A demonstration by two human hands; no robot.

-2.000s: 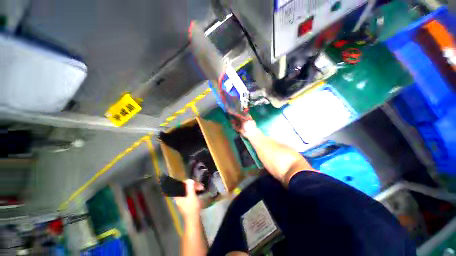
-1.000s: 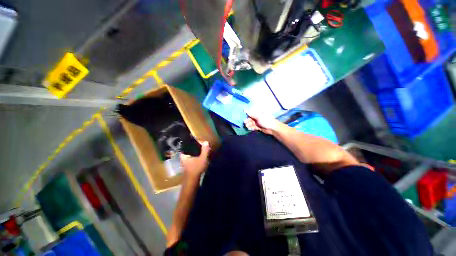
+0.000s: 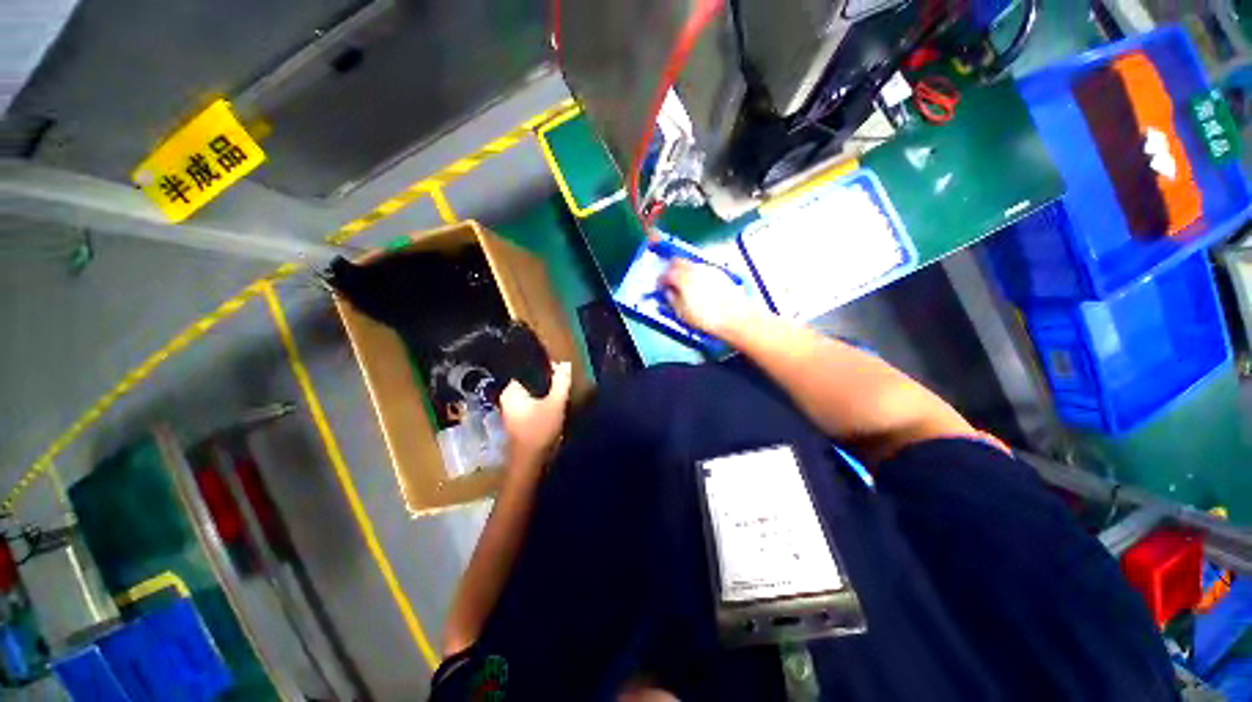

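The cardboard carton [image 3: 396, 412] stands open at left with black cables [image 3: 446, 295] and pale plastic pieces [image 3: 471, 446] inside. My left hand [image 3: 533, 412] is at the carton's inner side, its fingers around a small black item [image 3: 525, 359] that blends into the dark contents. The small blue tray [image 3: 639, 285] lies at the bench edge. My right hand [image 3: 698, 296] is over it, fingers down inside; whether they pinch anything is hidden. The parts tray [image 3: 828, 244], blue-rimmed and filled with white, lies to the right of this hand.
A red cable [image 3: 673, 82] hangs close in front at the top. Red-handled scissors [image 3: 936, 99] lie on the green bench [image 3: 982, 165]. Blue bins [image 3: 1126, 350] stand at right, one with orange and brown parts. A yellow sign [image 3: 202, 161] is at upper left. An ID badge [image 3: 772, 528] hangs on the chest.
My right hand has gone from gripping the small blue tray's near edge to reaching inside it, and the tray sits flatter on the bench. My left hand, earlier raised with the black item, is lower at the carton.
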